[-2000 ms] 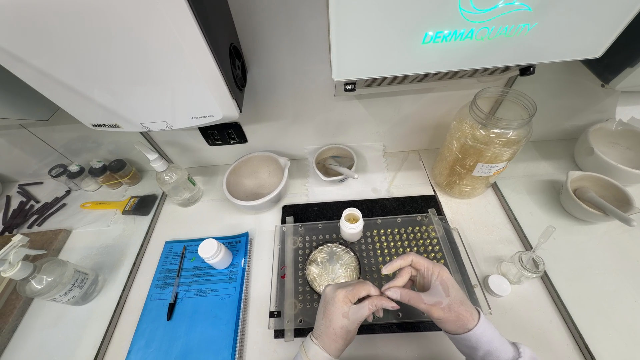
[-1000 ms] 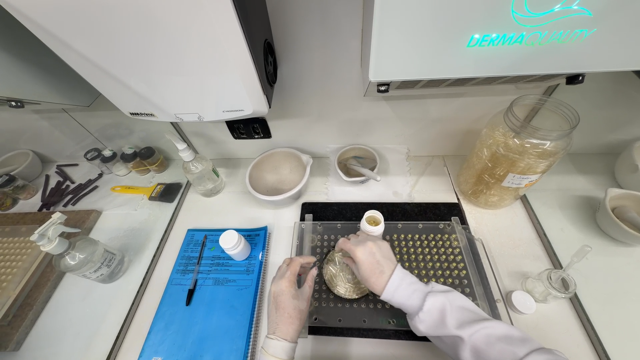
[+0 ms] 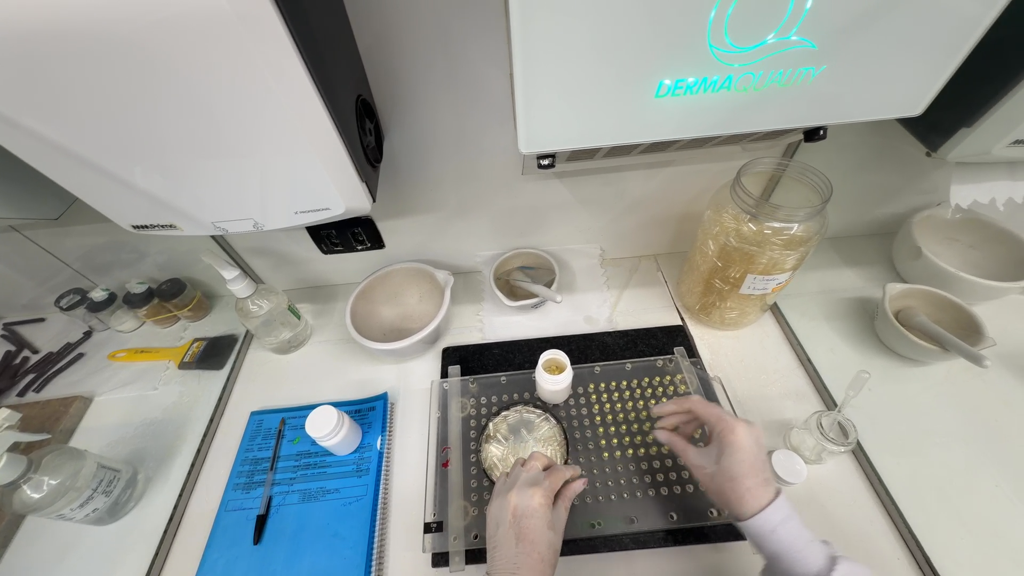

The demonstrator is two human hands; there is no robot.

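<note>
A clear capsule-filling board (image 3: 632,500) lies on a black slab, many of its right-hand holes bearing yellowish filled capsules (image 3: 632,416). A round dish of clear empty capsule parts (image 3: 520,440) rests on its left half. My gloved left hand (image 3: 534,508) is at the dish's lower right edge, fingertips bent together; whether they hold a capsule part cannot be told. My gloved right hand (image 3: 716,448) is over the board's right side, thumb and forefinger near each other, its grip unclear. An open white bottle (image 3: 554,378) with yellow contents stands at the board's back edge.
Left of the board, a capped white bottle (image 3: 333,430) and a pen (image 3: 270,480) lie on a blue spiral notebook (image 3: 320,528). Behind are a mortar (image 3: 400,308), a smaller mortar with pestle (image 3: 524,280) and a large jar of capsules (image 3: 752,248). A small glass jar (image 3: 822,438) and white cap (image 3: 788,467) sit right.
My right hand has moved from over the dish to the board's right side. My left hand has moved from the board's left edge to the dish's lower right edge.
</note>
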